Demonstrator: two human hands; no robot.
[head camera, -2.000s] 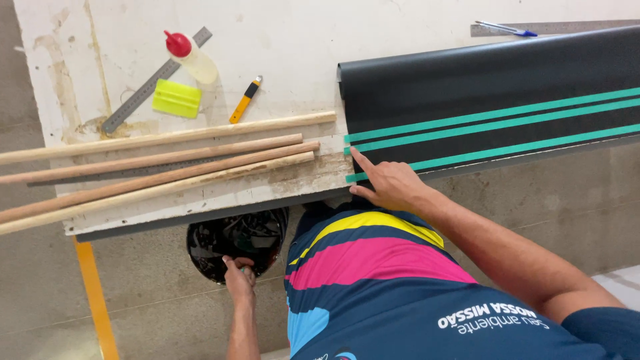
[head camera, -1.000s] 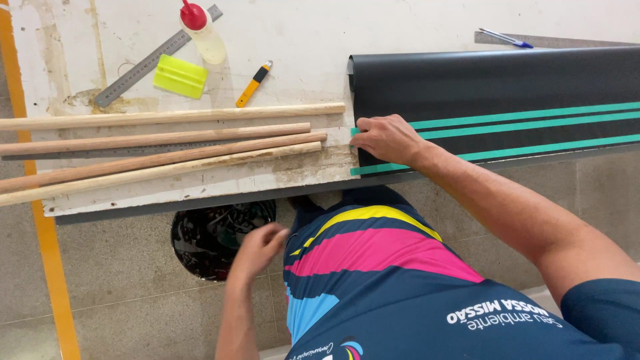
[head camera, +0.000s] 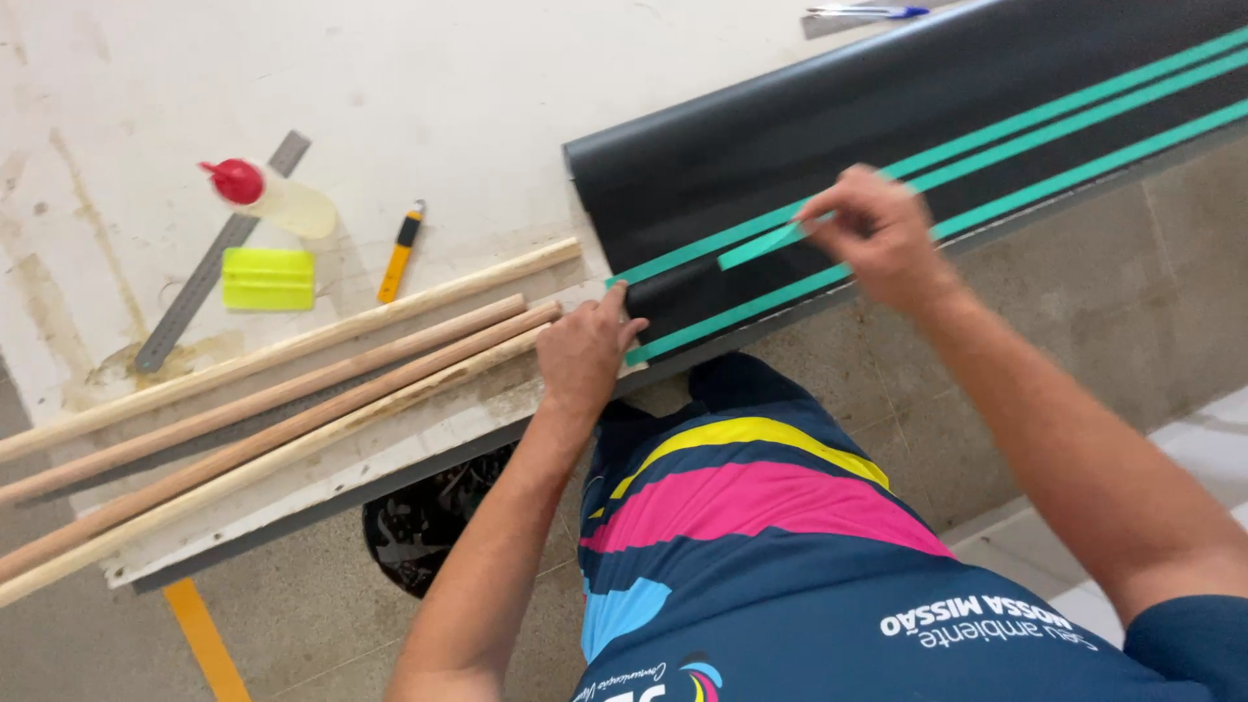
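Note:
Black sheet material, rolled or folded along its far side, lies on the worktable with green tape strips along it. My right hand pinches the lifted end of the middle green strip, which is peeled back from the sheet's left end. My left hand presses on the sheet's left edge, fingers apart, between the ends of the upper and lower strips. Wooden rods lie just left of that hand, their right ends close to the sheet.
A bottle with a red cap, a steel ruler, a yellow squeegee and a utility knife lie beyond the rods. A pen rests on another ruler at the back. Below the table edge stands a dark round container.
My right hand has moved right from the sheet's left end, lifting the middle strip's end. My left hand has come up from below the table onto the sheet's edge. The view has turned.

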